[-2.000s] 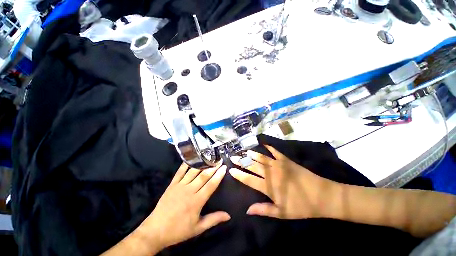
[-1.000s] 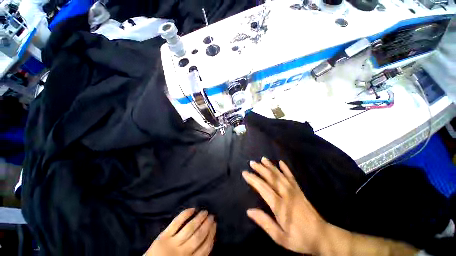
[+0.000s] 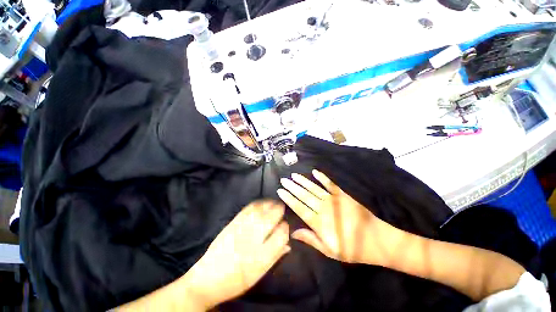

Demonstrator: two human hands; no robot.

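Note:
The black garment piece [image 3: 122, 140] lies heaped left of and in front of the white sewing machine head [image 3: 341, 55]. Part of it passes under the presser foot [image 3: 269, 153], with a fold line running from the foot towards me. My left hand [image 3: 244, 247] is on the cloth in front of the foot, its fingers curled, with a bit of cloth seemingly pinched between them. My right hand [image 3: 338, 222] lies flat on the cloth just right of that line, fingers spread towards the foot, holding nothing.
Thread snips [image 3: 454, 130] lie on the white machine bed [image 3: 420, 159] to the right. A dark control panel [image 3: 512, 55] is at the right of the arm. A graduated strip [image 3: 500, 181] runs along the front edge. Blue mesh [image 3: 529, 204] shows below right. White cloth [image 3: 155, 24] is behind the machine.
Since a second ago my left hand has moved forward and right, nearer the foot, with fingers curled. My right hand has moved slightly forward and left. Two seconds ago both hands lay flat at the foot.

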